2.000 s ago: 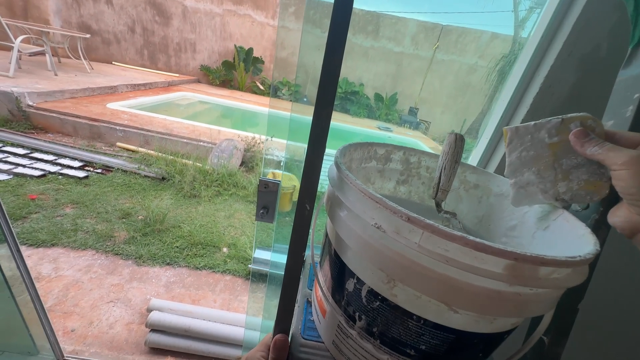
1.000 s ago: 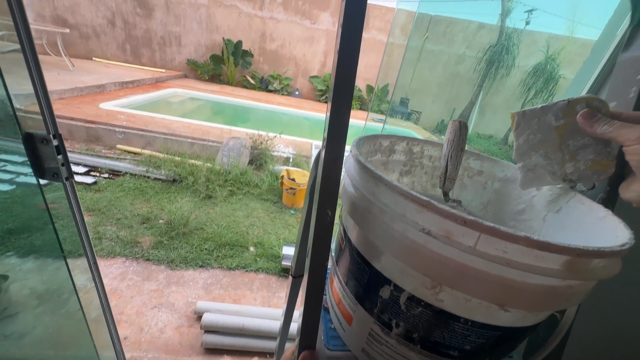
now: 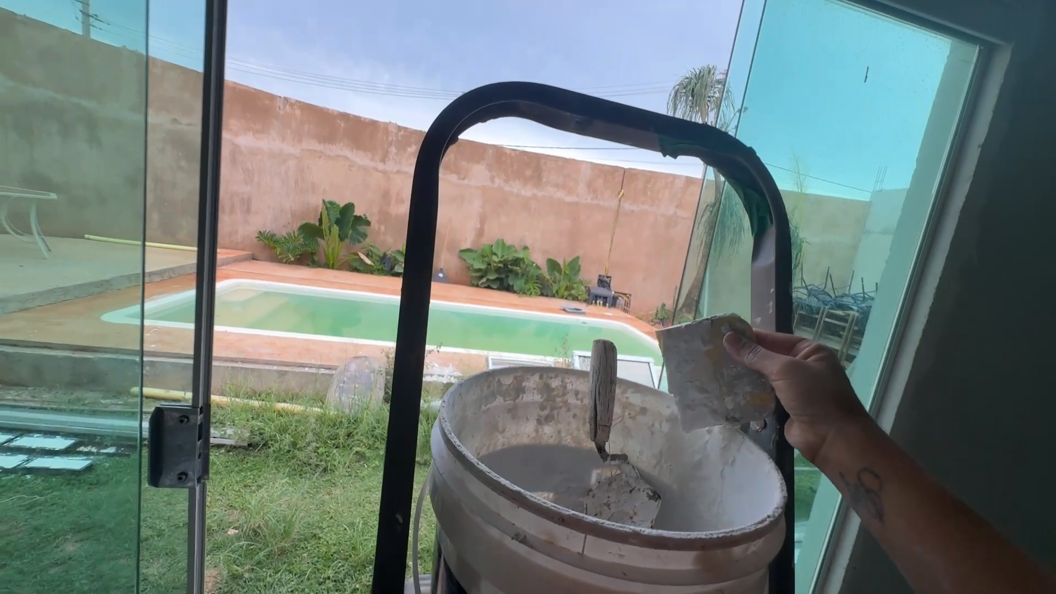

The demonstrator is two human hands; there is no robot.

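At the right, my right hand (image 3: 796, 371) pinches a flat, plaster-crusted scraper (image 3: 714, 375) between thumb and fingers, over the back right rim of a white plastic bucket (image 3: 610, 536). Pale material coats the bucket's inner wall, and a greyish-white mass lies within. A trowel stands in it, its worn wooden handle (image 3: 603, 392) upright against the far rim and its crusted blade (image 3: 624, 493) down inside. The black tubular frame (image 3: 417, 272) of what may be a ladder arches around the bucket. My left hand is out of view.
A glass door panel (image 3: 74, 330) with a metal lock (image 3: 177, 445) stands at the left, a tinted glass pane (image 3: 858, 165) at the right beside a dark wall (image 3: 982, 330). Outside lie grass (image 3: 289, 495), a pool (image 3: 462, 326) and a tall rendered wall (image 3: 536, 190).
The view has risen and shifted, so the top of the black frame now shows. The fingers seen at the bottom edge two seconds ago are gone. My right hand still holds the scraper by the bucket.
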